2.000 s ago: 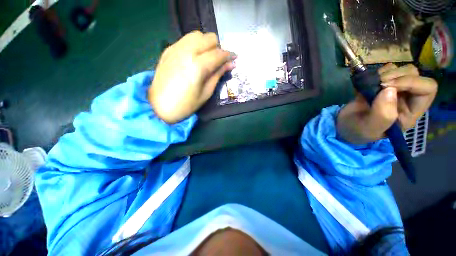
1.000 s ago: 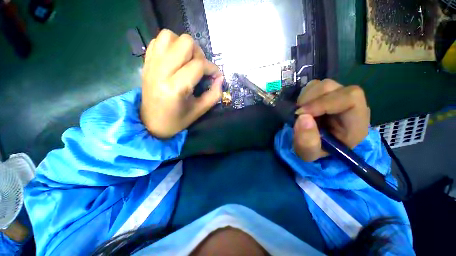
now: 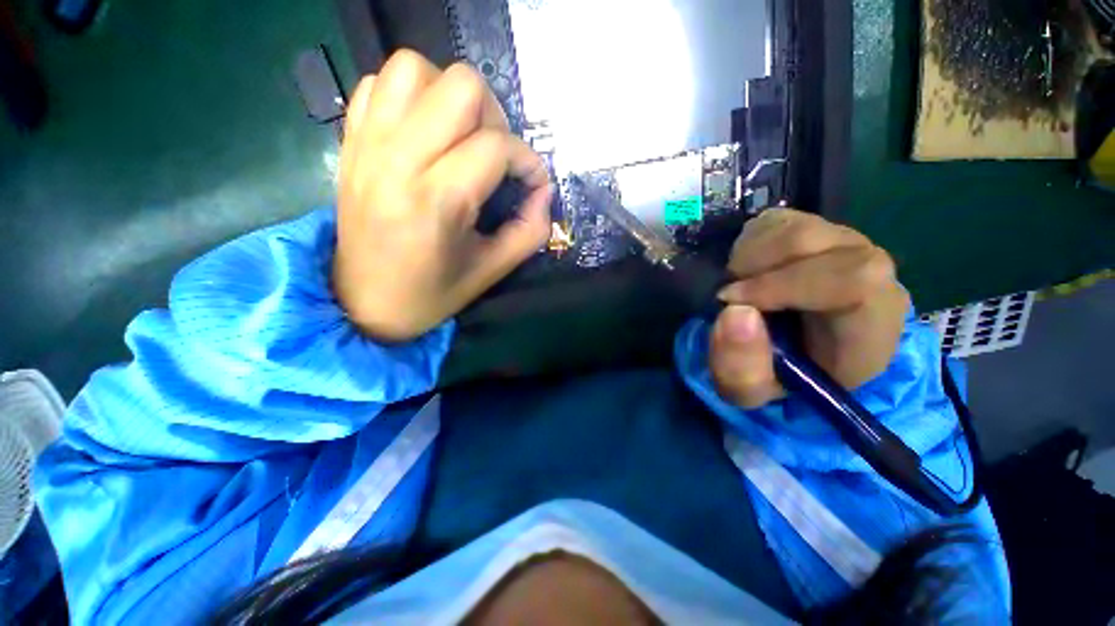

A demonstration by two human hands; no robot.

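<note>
The open tablet [image 3: 611, 98] lies in a black frame [image 3: 831, 110] in front of me, its silvery back glaring. The circuit board [image 3: 599, 226] runs along its near edge, with a green spot at right. My right hand [image 3: 813, 300] holds the soldering iron [image 3: 856, 422] by its dark handle, its metal tip over the board. My left hand [image 3: 440, 202] is at the board's left end, thumb and forefinger pinched together. Whether they hold a small part or wire cannot be told. A small dark block [image 3: 322, 83] shows just beyond the left hand.
A scorched wooden board [image 3: 997, 80] lies at the upper right. A white plastic grid tray [image 3: 984, 324] is at the right, below the bench edge. A white fan [image 3: 22, 446] is at the far left. Dark objects lie at the upper left on the green mat [image 3: 183, 159].
The iron has moved from beside the scorched board, right of the tablet, to over the circuit board. The left hand has stayed near the board's left end. Over the last second both hands have barely moved.
</note>
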